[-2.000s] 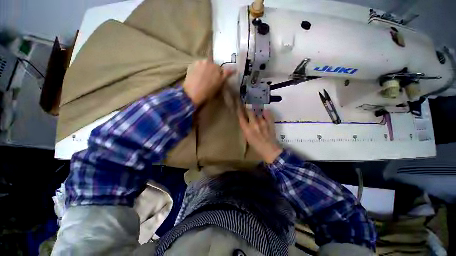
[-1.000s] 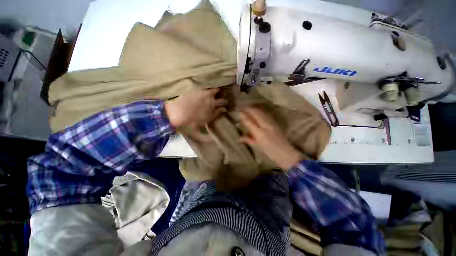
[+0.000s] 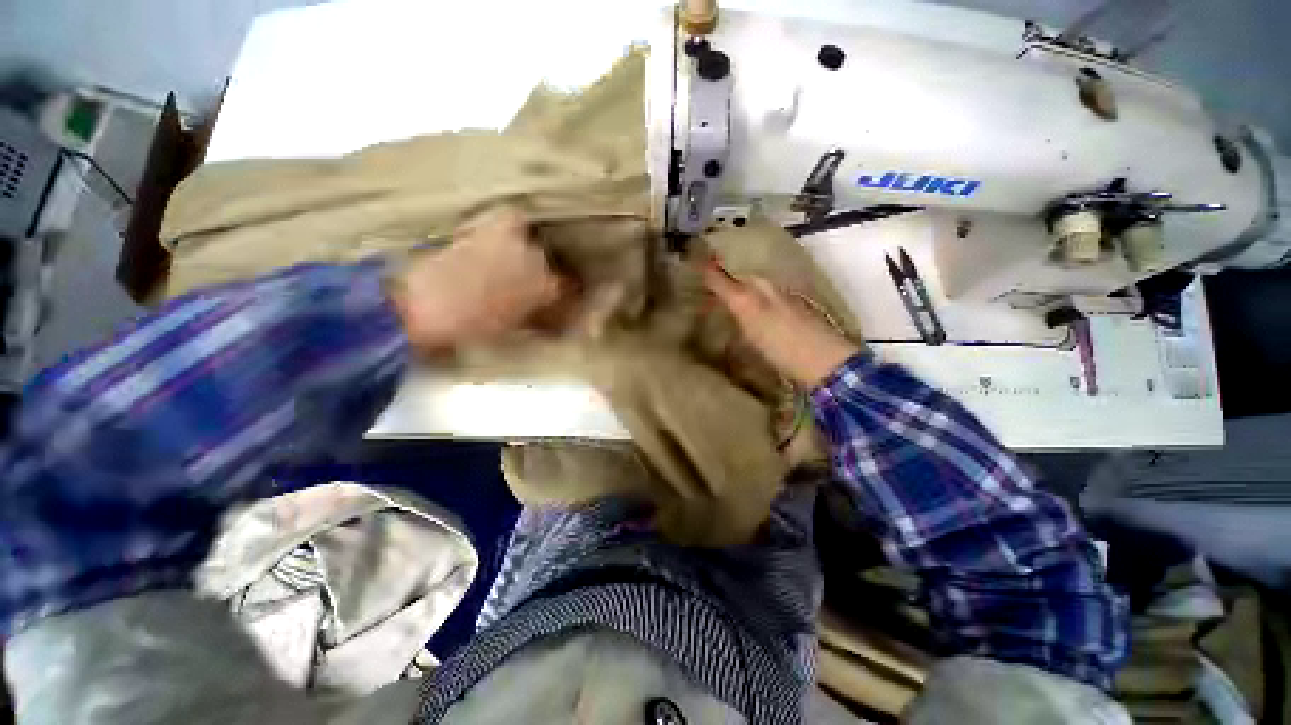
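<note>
The tan cloth garment (image 3: 694, 439) lies bunched across the white machine table, under the needle end of the sewing machine (image 3: 807, 128) and down over its front edge onto the lap. My left hand (image 3: 489, 283) is blurred and on the cloth left of the needle; its fingers are partly lost in blur and folds. My right hand (image 3: 772, 323) is just right of the needle, its fingers gripping a fold of the cloth. The presser foot and needle are hidden by cloth and too small to make out.
Dark thread snips (image 3: 916, 295) and a pink-purple slim tool (image 3: 1085, 354) lie on the table (image 3: 1133, 418) to the right. An off-white cloth bundle (image 3: 347, 567) is below the table at the left. Tan folded pieces (image 3: 1161, 644) are low at the right.
The cloth that was spread flat has been bunched and turned at the needle, and less of it lies at the back. My left hand has moved left. My right hand has moved slightly right and up.
</note>
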